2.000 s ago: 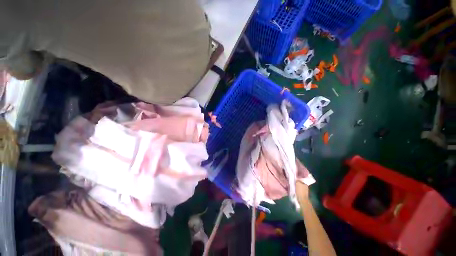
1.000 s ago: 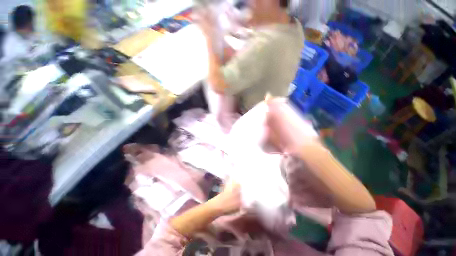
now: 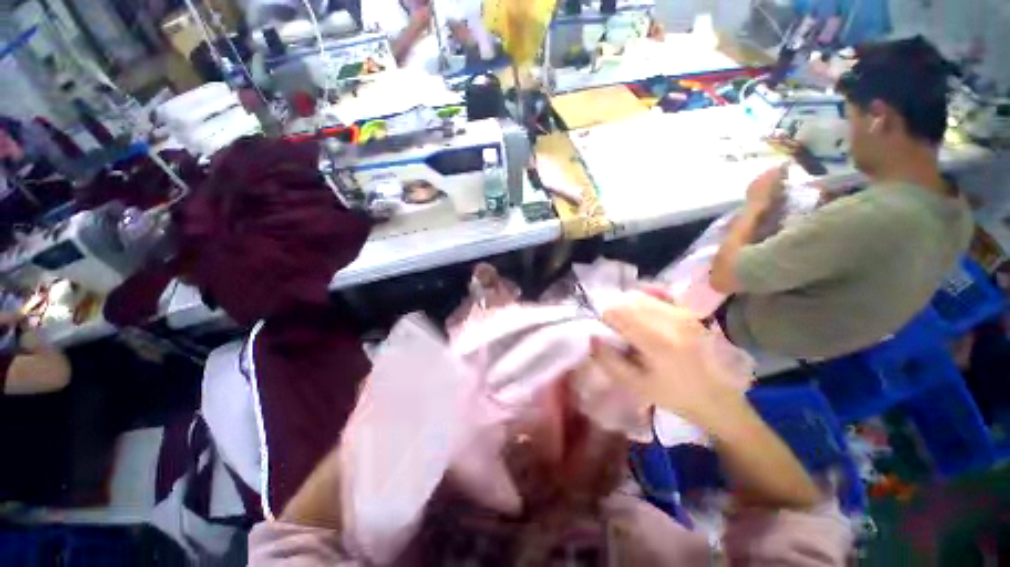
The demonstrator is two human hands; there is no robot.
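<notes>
A large pale-pink garment piece (image 3: 415,432) is held up in front of my chest, bunched at the top and hanging down at the left. My right hand (image 3: 665,354) grips its upper right part; a small dark thing shows at the fingers, too blurred to name. My left forearm rises at the lower left, but the cloth hides my left hand, so its grip cannot be seen.
Maroon panels (image 3: 266,233) heap on the table at the left and hang over its edge. A sewing machine (image 3: 432,172) and clear bottle (image 3: 493,183) stand ahead. A person in olive (image 3: 842,266) works at the right, near blue crates (image 3: 803,426).
The view has swung up from the crates and floor to the tables. The pink piece, earlier over the blue crate in my right hand, is now raised and spread before my chest.
</notes>
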